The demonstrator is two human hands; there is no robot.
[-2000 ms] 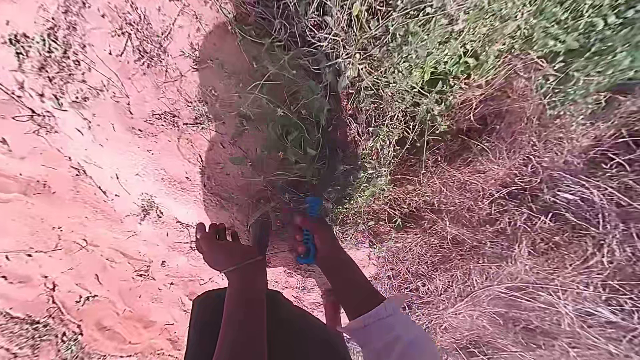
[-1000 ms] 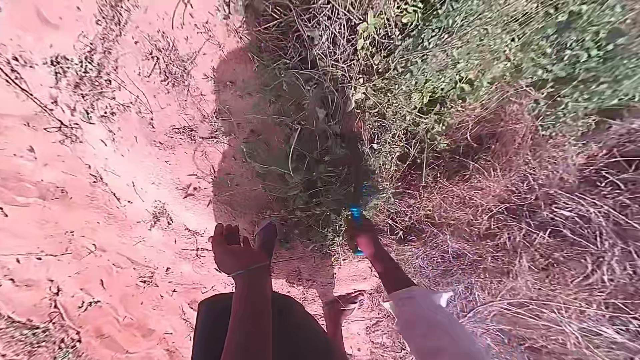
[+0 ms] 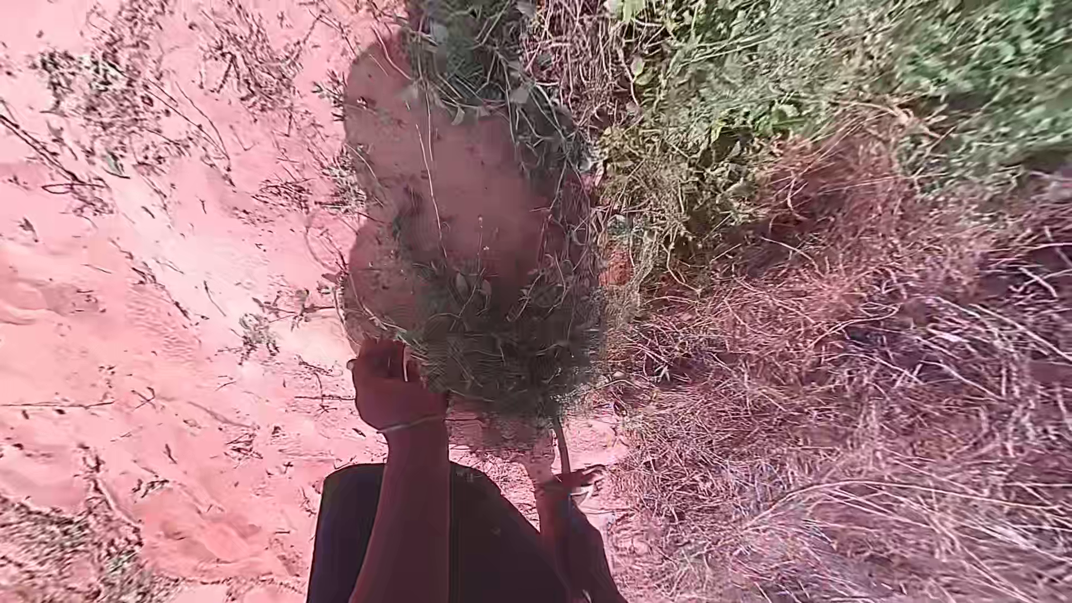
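Note:
My left hand (image 3: 395, 387), with a thin band at its wrist, is at the lower middle. Its fingers are curled at the left edge of a shaded clump of green weeds (image 3: 511, 343); whether they grip any stems cannot be told. The clump has thin stems and small leaves and lies over reddish sandy soil. My right hand and the blue-handled tool are not seen. A thin dark curved thing (image 3: 561, 448), too unclear to name, shows just below the clump.
Dark clothing (image 3: 486, 536) and a foot (image 3: 578, 481) are at the bottom. Dry tangled grass (image 3: 837, 377) covers the right side, with green plants (image 3: 963, 75) above it. Sandy ground (image 3: 193, 352) with scattered twigs (image 3: 50, 159) lies left.
My right hand, seen earlier with the blue-handled tool, has gone from sight along with its light sleeve. My left hand was spread and now has curled fingers beside the weeds. The clump's shape has changed.

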